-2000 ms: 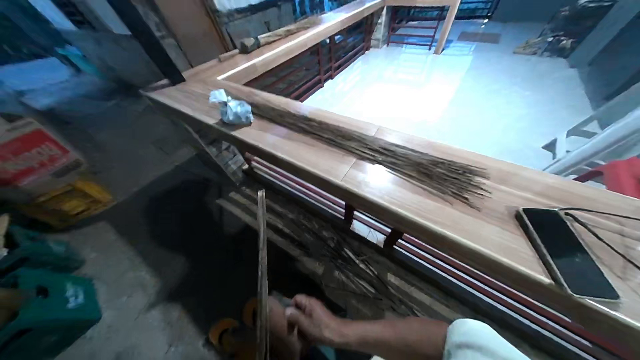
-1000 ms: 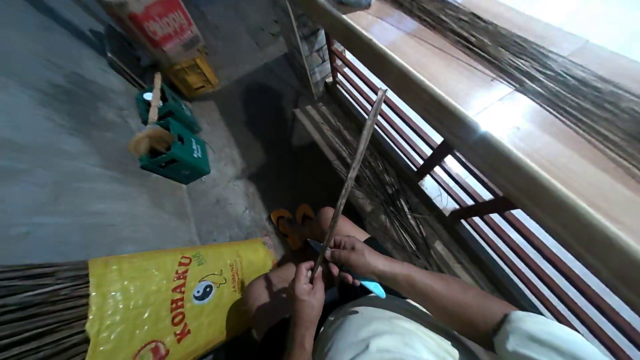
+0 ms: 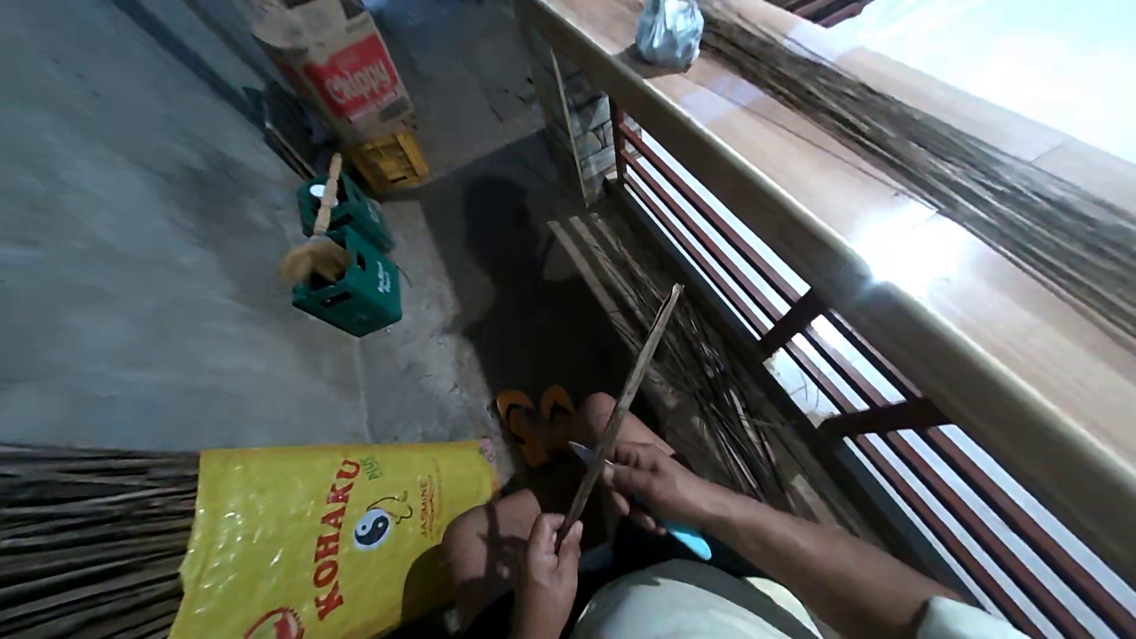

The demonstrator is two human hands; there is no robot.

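Observation:
My left hand [image 3: 548, 568], low in the middle of the view, grips the lower end of a long dry plant stalk [image 3: 632, 383], which slants up and to the right. Just right of it, my right hand [image 3: 645, 484] is closed round a knife with a turquoise handle [image 3: 688, 540]. The blade [image 3: 583, 453] pokes out to the left, against or close by the stalk; contact is hard to tell. A yellow printed sack [image 3: 426, 532] lies at my left, with a bundle of thin dark sticks [image 3: 89, 532] beside its far left edge.
A wooden ledge [image 3: 799, 222] over red railing bars runs along the right, carrying a long stick bundle [image 3: 887, 133] and a tied plastic bag [image 3: 670, 34]. More strips [image 3: 710, 382] lie below it. Green crates [image 3: 355, 284], a yellow crate [image 3: 390, 161] and a cardboard box [image 3: 342, 71] stand ahead by the wall.
The view has swung down and left since the oldest frame. Both hands stay near each other on the stalk since one second ago, and the knife blade now shows left of it.

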